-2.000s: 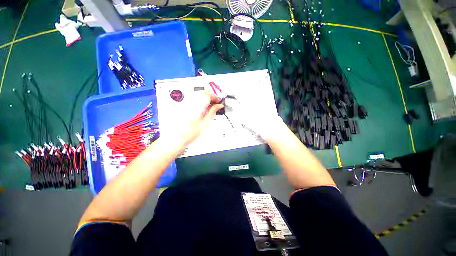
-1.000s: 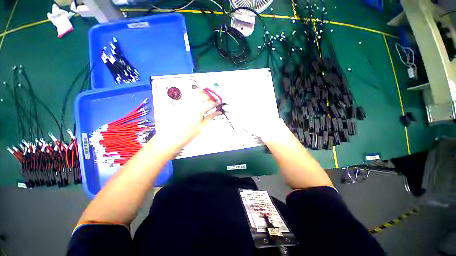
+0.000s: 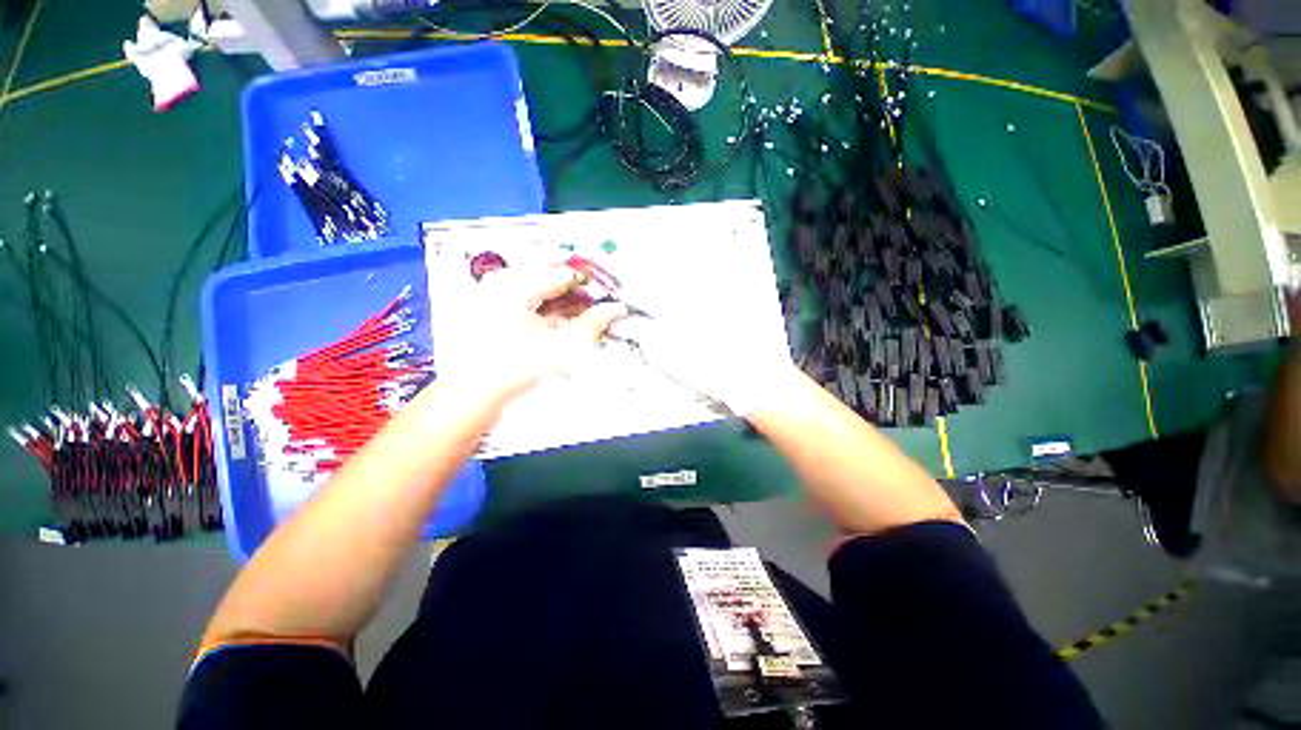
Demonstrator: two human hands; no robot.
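Note:
The flat white box [image 3: 642, 407] lies in front of me, with a round dark-red button [image 3: 488, 267] at its upper left. My left hand [image 3: 549, 321] is over its middle, fingers closed on a red lead wire [image 3: 594, 273] and something dark beneath it. My right hand [image 3: 699, 335] is over the right part of the box; its white glove blends into the white surface, so its fingers and hold are unclear. A thin dark cable [image 3: 671, 374] runs between the hands toward my right wrist.
Left are two overlapping blue trays [image 3: 471, 107] with red wires [image 3: 335, 407] and black leads [image 3: 331, 193]. Modules with leads [image 3: 129, 471] line the far left. A heap of black modules [image 3: 913, 300] lies right. Coiled cable [image 3: 649, 136] and a fan [image 3: 709, 14] stand behind. A person's arm shows at the right edge.
My left hand has shifted slightly left with the red wire, which now points up less steeply. The whole view has drifted left. A person's arm has appeared at the right edge.

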